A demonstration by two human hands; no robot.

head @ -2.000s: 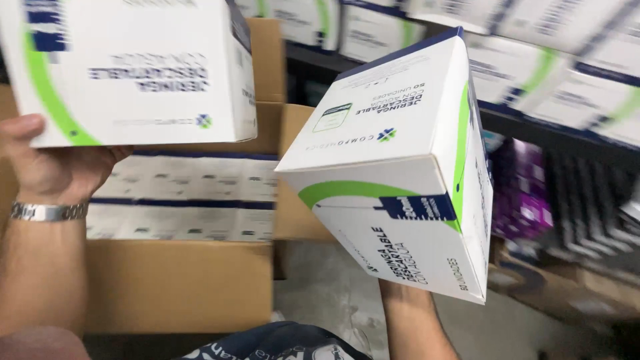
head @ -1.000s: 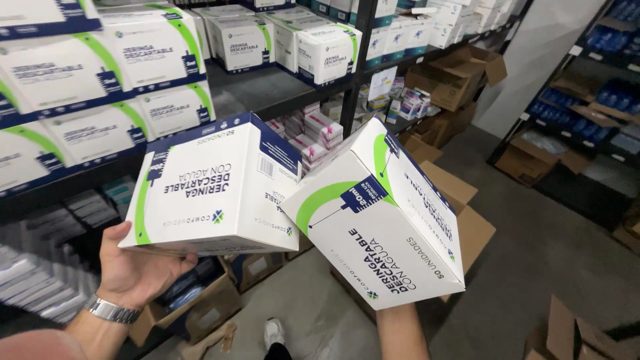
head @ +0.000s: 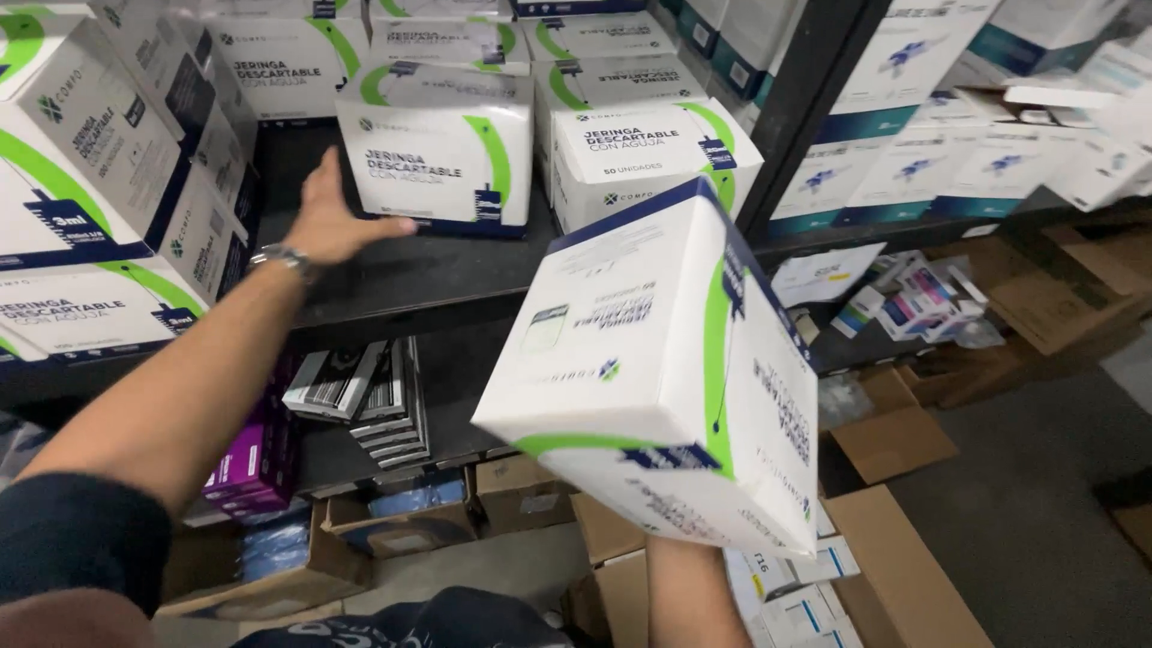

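Note:
My left hand (head: 337, 216), with a metal watch at the wrist, is over the black shelf (head: 405, 270), fingers spread and holding nothing. Its thumb is close to the lower front of a white syringe box (head: 432, 162) with a green arc; whether they touch I cannot tell. To the right, a tilted white, green and blue syringe box (head: 612, 333) rests on my right hand. That hand is hidden beneath it; only the forearm shows. Another syringe box (head: 630, 153) stands behind the held one, by the shelf post.
Stacked syringe boxes (head: 99, 189) fill the shelf's left side. A black upright post (head: 810, 117) divides the shelves. Below are purple boxes (head: 256, 459), a stack of thin packs (head: 387, 405) and open cardboard cartons (head: 396, 522). Another open carton (head: 900, 567) stands at lower right.
The box that was in my left hand has been let go, and that hand is now spread over the shelf. My right hand still supports its box. The view has turned towards the shelf.

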